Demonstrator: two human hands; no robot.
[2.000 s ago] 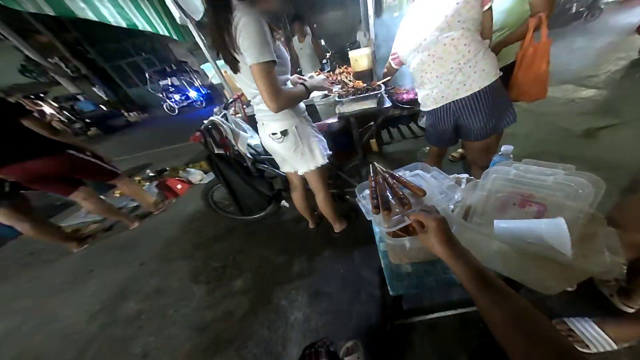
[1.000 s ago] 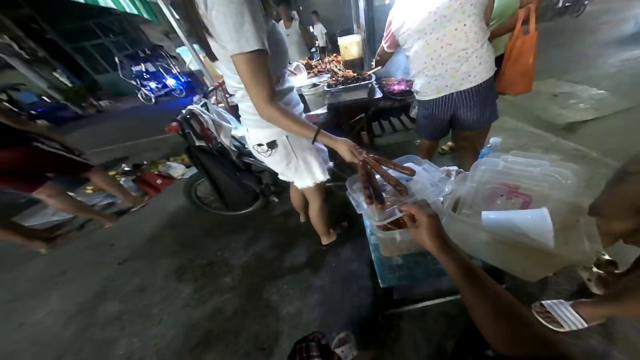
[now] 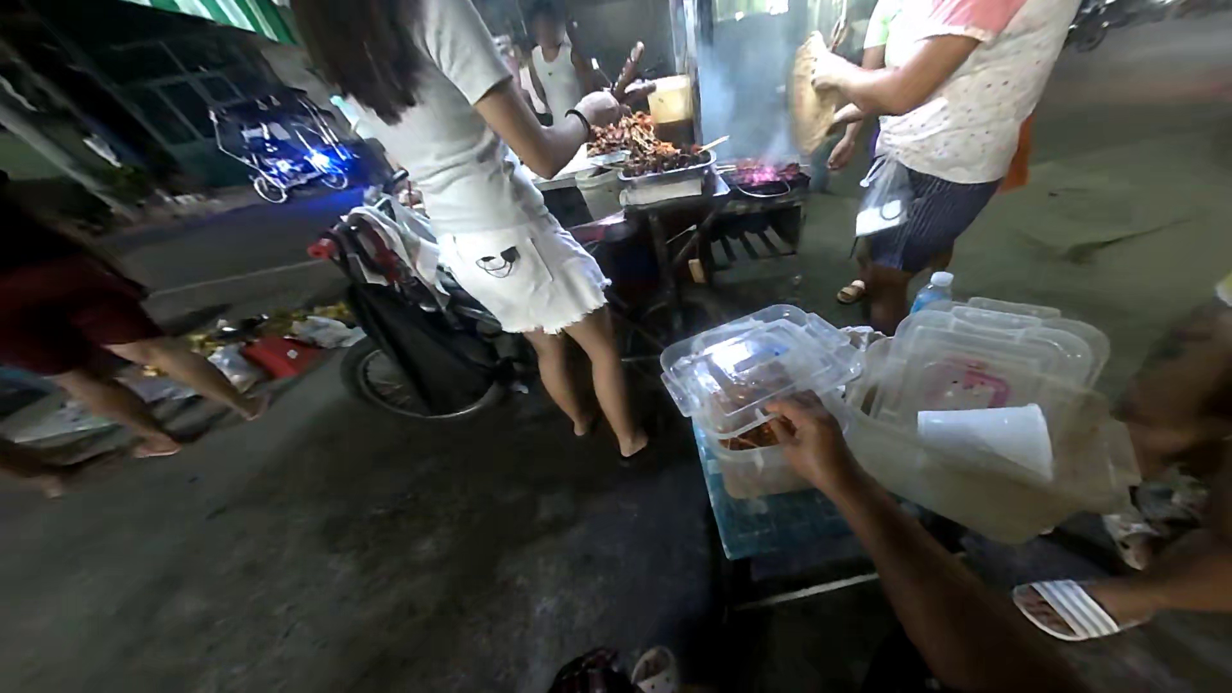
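Observation:
My right hand [image 3: 808, 438] grips the near edge of a clear plastic lid [image 3: 760, 361]. The lid lies tilted over a clear plastic tub [image 3: 765, 472], which holds reddish-brown food. The tub stands on a small blue table [image 3: 736, 525]. Right beside it is a larger translucent plastic bin [image 3: 1001, 500] with stacked clear lids [image 3: 1011, 337] and a white plastic cup [image 3: 987, 435] on its side. My left hand is not in view.
A person in a white skirt holds brown skewered food [image 3: 630, 67] over a metal tray of skewers [image 3: 664, 173]. Another person holds a woven fan [image 3: 810, 91] near a smoking grill [image 3: 765, 178]. A bicycle wheel [image 3: 414, 375] stands left; a sandaled foot [image 3: 1068, 608] is lower right.
The skewers I held two seconds ago are out of my hand; the person in the white skirt reached for them and has turned toward the tray. My right hand is now on the lid.

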